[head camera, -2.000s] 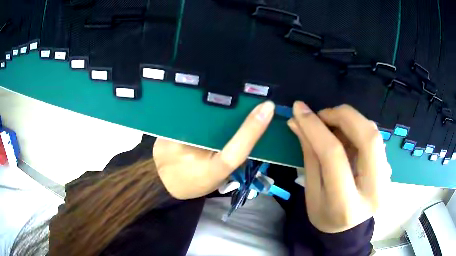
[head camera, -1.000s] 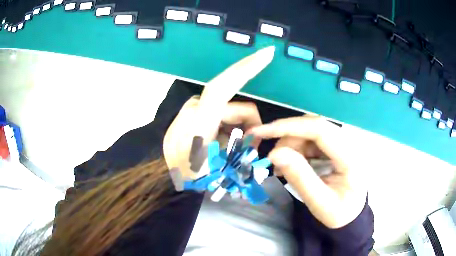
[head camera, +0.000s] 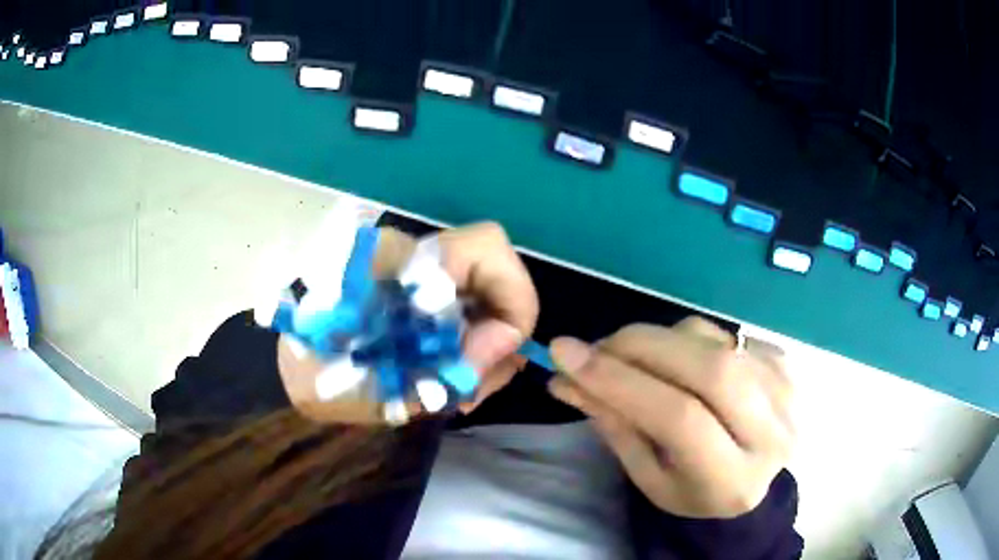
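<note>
My left hand is below the mat's edge with a blurred, spiky bunch of blue and white film tabs at it. Its thumb and finger are at the left end of a thin blue film tab. My right hand pinches the right end of this tab between thumb and fingertip. Above lie black mesh straps, their clasp ends in a staggered row. Most windows at the left and middle are white or pale. Several at the right are blue.
The straps lie on a green mat with a pale front edge. Thin black loops cross the straps at the upper right. A blue and red item is at the far left. A white object is at the lower right. Long hair hangs at the lower left.
Both hands have come down from the clasp row to below the mat's edge. The view has shifted, and the film bunch shows larger, further left than one second ago. A blue tab now spans between the hands.
</note>
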